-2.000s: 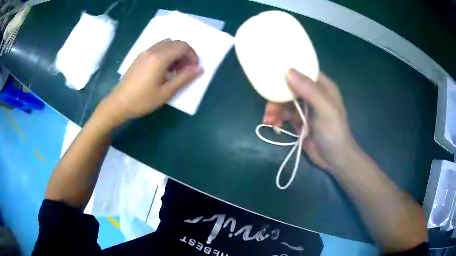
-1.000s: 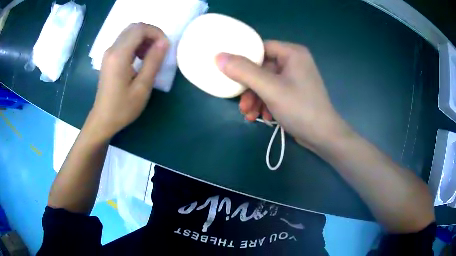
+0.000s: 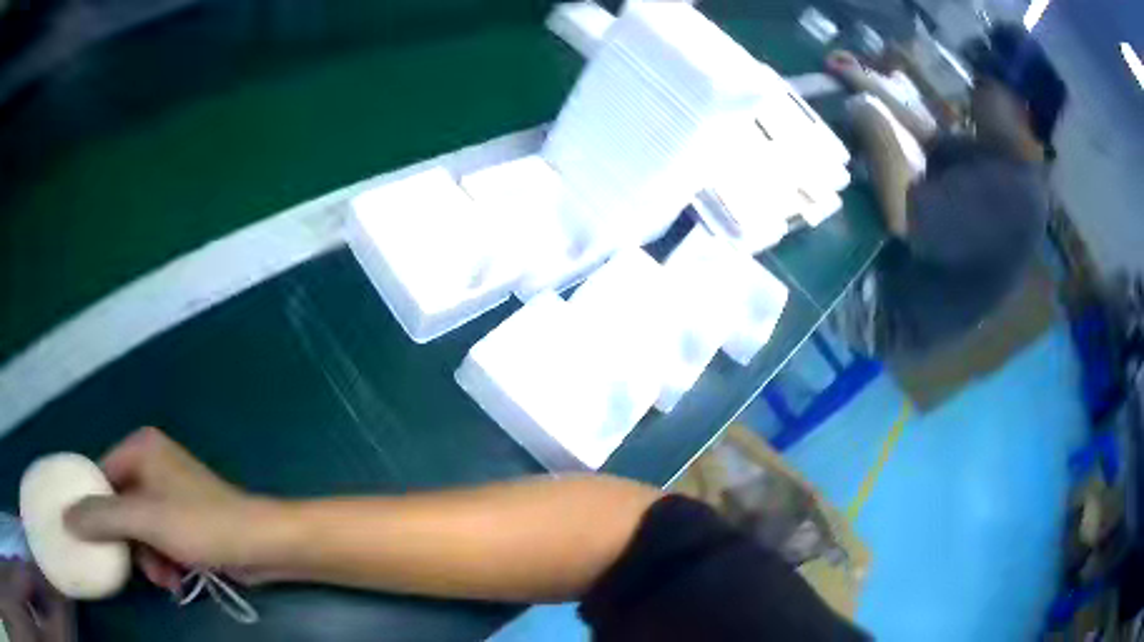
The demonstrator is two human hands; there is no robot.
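A cream rounded oval product (image 3: 73,527) is at the lower left, upright, with its broad face showing. My right hand (image 3: 176,514) holds it by its right edge, thumb on the face. Its thin white cord loop (image 3: 220,592) hangs below my fingers over the dark green tabletop (image 3: 314,414). My left hand (image 3: 31,607) shows only in part at the bottom left corner, dark and cut off by the edge, just below the product. Whether it holds anything is hidden. A sliver of white sheet (image 3: 10,537) shows at the left edge.
White moulded trays (image 3: 433,251) stand in two rows on the table's right part, more of them (image 3: 565,376) nearer me. A tall nested tray stack (image 3: 677,107) rises behind. A pale rail (image 3: 188,276) borders the green conveyor (image 3: 251,113). Another person (image 3: 966,226) works at the far right.
The view has swung right to the trays and the other person. The sheet stack has nearly left the picture, and my left hand is mostly cut off. My right hand still holds the product.
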